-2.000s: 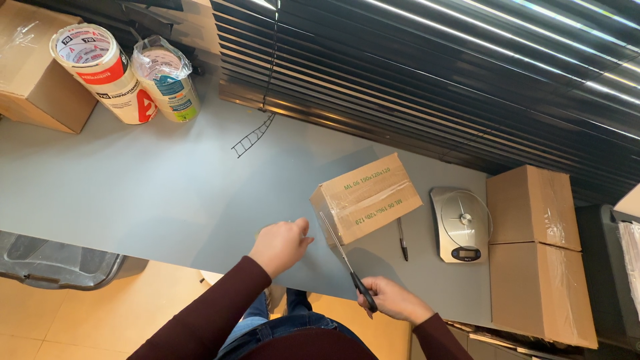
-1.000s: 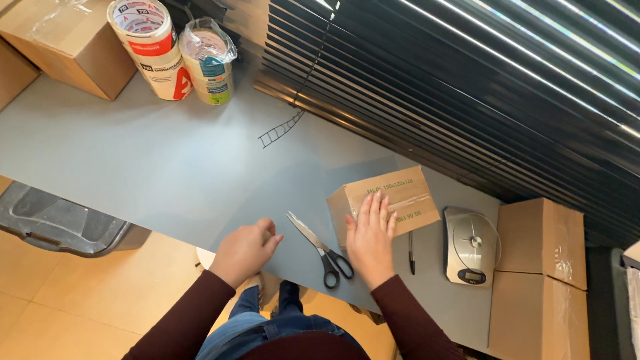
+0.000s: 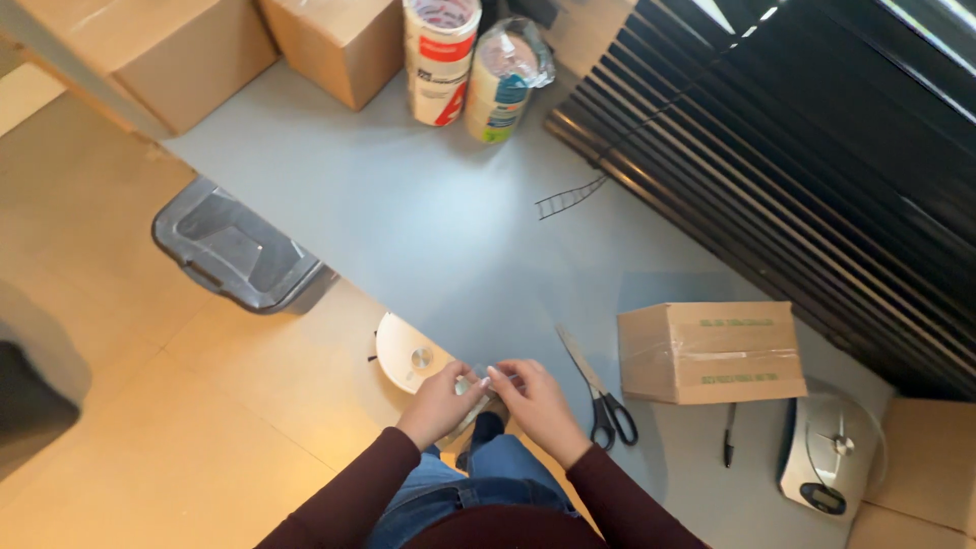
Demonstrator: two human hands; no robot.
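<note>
My left hand and my right hand meet in front of my body at the table's edge. Their fingertips pinch a small piece of clear material, perhaps tape or film; its shape is hard to make out. Right of my hands, black-handled scissors lie on the grey table, blades pointing away from me. Beyond them sits a closed cardboard box with clear tape along its top and green print. A black pen lies just in front of the box.
A kitchen scale and more cardboard boxes stand at the right. Tape rolls in wrapping and large boxes are at the back left. Black blinds border the table. A dark lidded bin and a round white object are below its edge.
My right hand has left the cardboard box and joined my left hand. Two seconds ago it held the scissors, which lay on the table one second ago. The view has swung left.
</note>
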